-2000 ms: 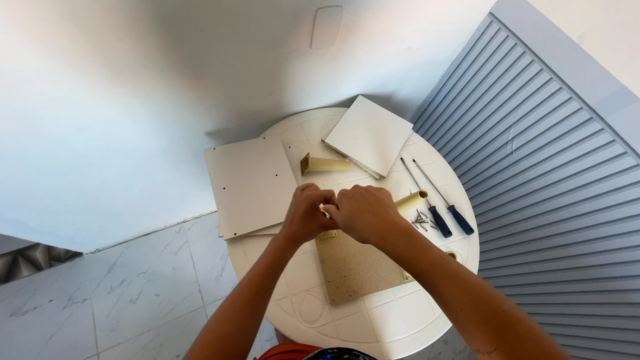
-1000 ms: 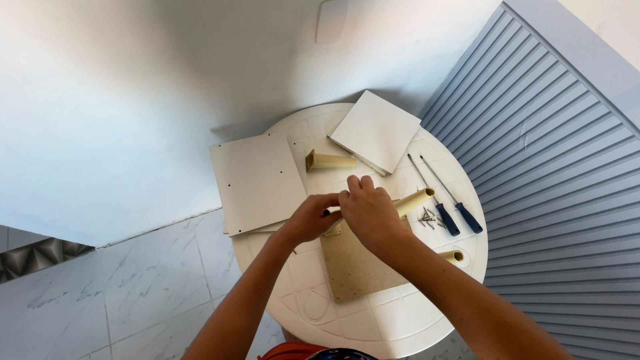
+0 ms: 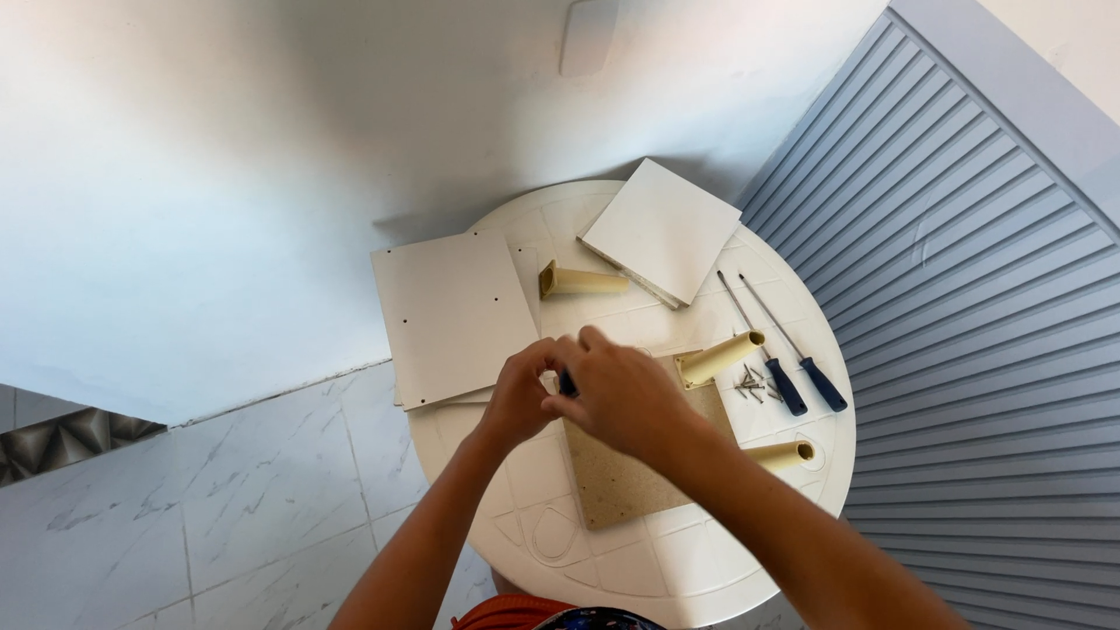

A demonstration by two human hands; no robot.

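My right hand (image 3: 612,394) is closed around a small dark blue thing (image 3: 567,382), perhaps a tool's handle, mostly covered by the fingers. Against it, the curled fingers of my left hand (image 3: 522,394) meet the right fingertips; what they hold is hidden. Both hands are above the upper left part of a brown chipboard panel (image 3: 626,486). A cream tapered furniture leg (image 3: 724,357) is at the panel's upper right corner, and another cream leg (image 3: 781,455) shows at its right side, partly behind my right forearm. Screws (image 3: 751,383) lie right of the panel.
On the round white plastic table (image 3: 700,569) are a white panel with holes (image 3: 455,315), stacked white boards (image 3: 665,227), a cream leg on its side (image 3: 588,281) and two screwdrivers with dark blue handles (image 3: 785,387). A wall rises behind; a grey-blue slatted panel (image 3: 989,350) borders the right.
The dark blue thing now shows between my hands, where earlier frames show none. My hands stay close together over the panel, with the fingers shifted.
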